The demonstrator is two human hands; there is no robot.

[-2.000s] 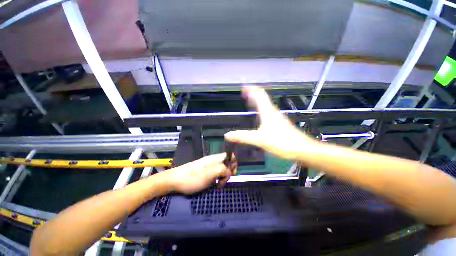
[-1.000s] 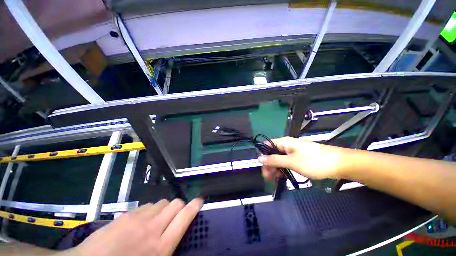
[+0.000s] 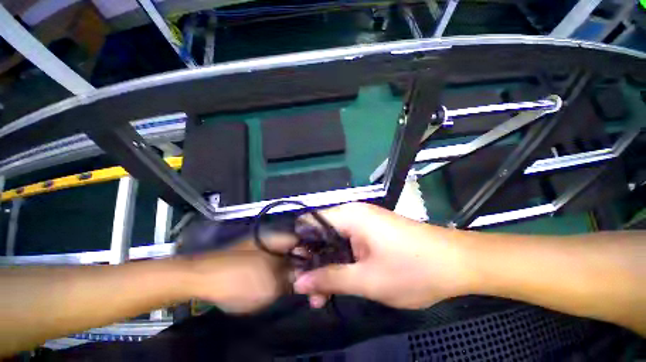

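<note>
A thin black cable (image 3: 327, 244) is bundled in my right hand (image 3: 386, 258), with one loop standing out to the left. My right hand is closed around the bundle. My left hand (image 3: 241, 272) is blurred and meets the bundle from the left; its fingertips are hidden behind the cable and my right hand. The long black TV panel (image 3: 482, 339) with perforated vents lies below both hands, nearest my body.
A black frame (image 3: 283, 78) with silver edges crosses beyond the hands, with dark foam pads (image 3: 303, 134) on a green surface behind it. A metal arm (image 3: 496, 109) is at the right. A yellow roller rail (image 3: 85, 180) is at the left.
The view has tilted down and closer. My left hand has come off the TV panel to the cable. The cable bundle, earlier held by my right hand alone, is now lower and between both hands.
</note>
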